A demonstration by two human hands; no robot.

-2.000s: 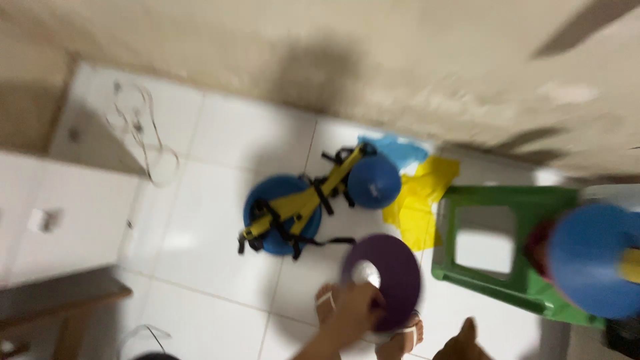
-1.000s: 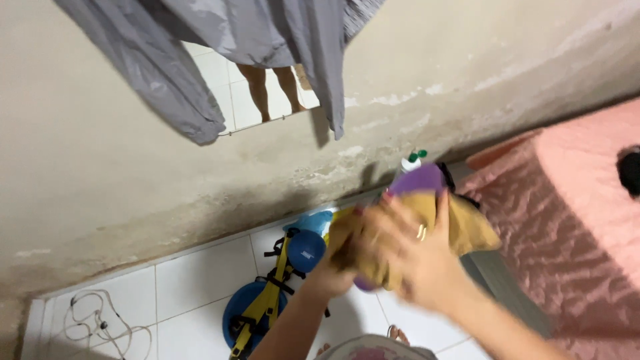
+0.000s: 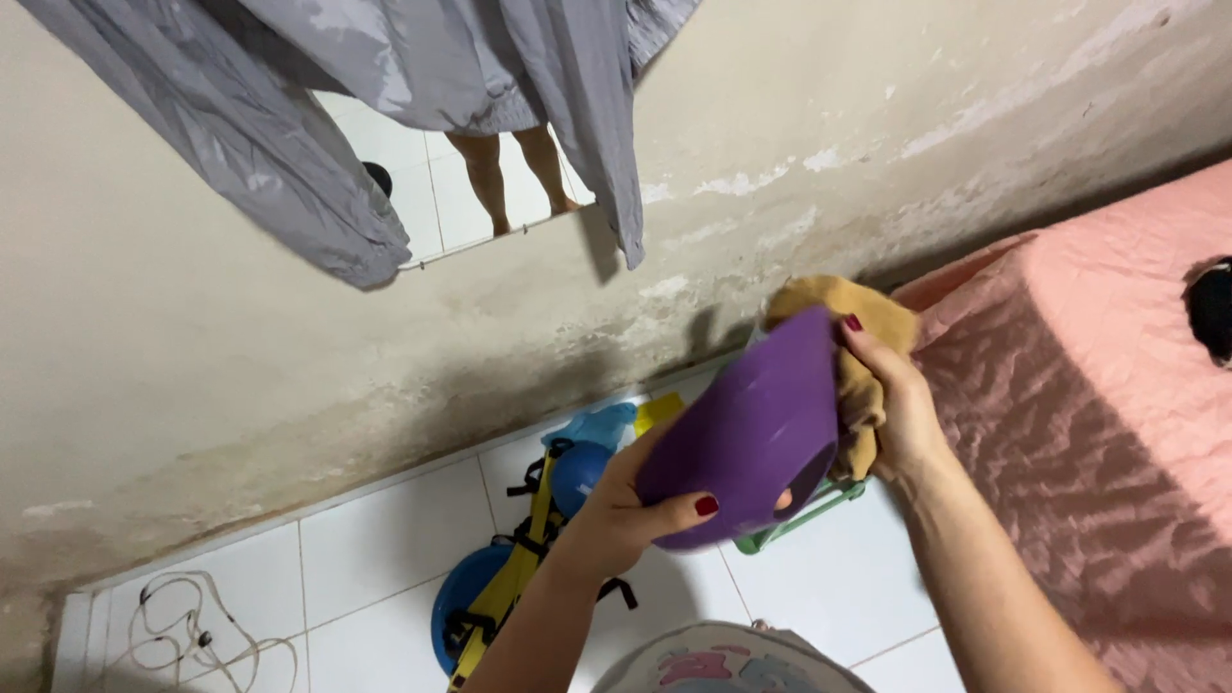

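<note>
A purple flexible disc [image 3: 751, 433], bent and with a hole in it, is gripped at its lower left by my left hand [image 3: 626, 515], thumb on its face. My right hand [image 3: 890, 399] holds a tan cloth [image 3: 857, 308] against the disc's right edge. The cloth is bunched and hangs below my right fingers. Below and left of my hands, on the floor, a yellow strap with black buckles [image 3: 525, 563] lies across a blue round disc [image 3: 457, 597] and beside a smaller blue ball-like object [image 3: 579, 476].
A green plastic stool [image 3: 799, 520] stands partly hidden under my hands. To the right is a bed with a pink cover [image 3: 1088, 289]. Grey clothing [image 3: 318, 144] hangs over a mirror [image 3: 404, 183] on the wall. A thin cord [image 3: 207, 626] lies on the tiles [image 3: 385, 626] at lower left.
The tan cloth, over the purple disc under both hands one second ago, is now at the disc's right side in my right hand. Two seconds ago the disc was lower, near my feet. The view has shifted.
</note>
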